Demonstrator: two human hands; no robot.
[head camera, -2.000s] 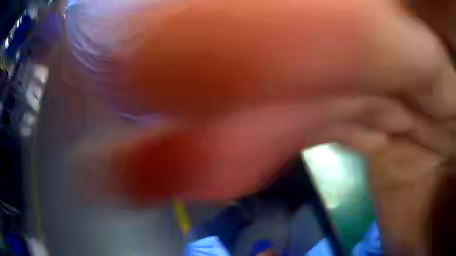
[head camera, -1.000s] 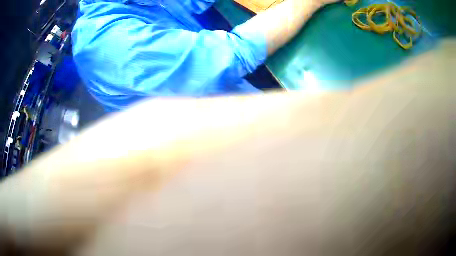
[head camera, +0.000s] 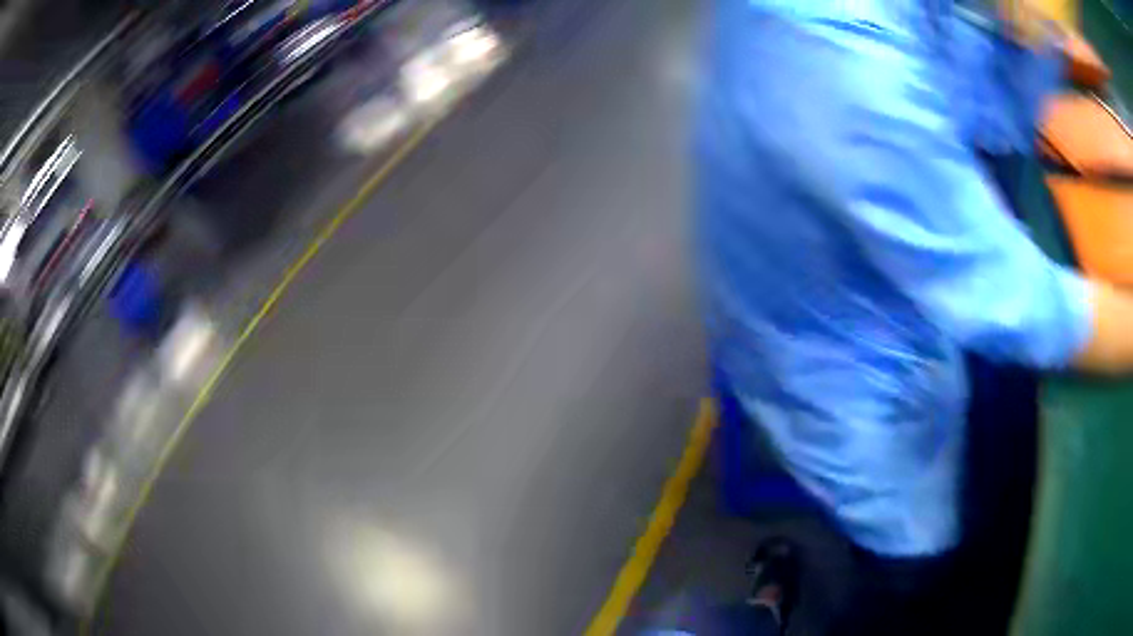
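Neither of my hands is in view. Nearest in front, at the right, a person in a light blue coat (head camera: 857, 249) sits at a green bench (head camera: 1087, 497). Orange panels (head camera: 1100, 230) lie on the bench at the right edge of the picture, cut off by it, with a dark line across them. The person's near hand (head camera: 1110, 329) is beside the panels, and their other hand (head camera: 1083, 60) is above them at the top right. Blur hides whether these hands grip anything.
A grey floor (head camera: 497, 311) fills the middle, with yellow lines (head camera: 659, 522) on it. A blue stool (head camera: 752, 460) is under the person, with a dark shoe (head camera: 773, 572) near it. Blurred white and blue objects (head camera: 137, 298) line the far left.
The large blurred skin close to the lens is gone. The view has swung towards the floor, and the neighbouring person now shows at the right. The rubber bands are out of view.
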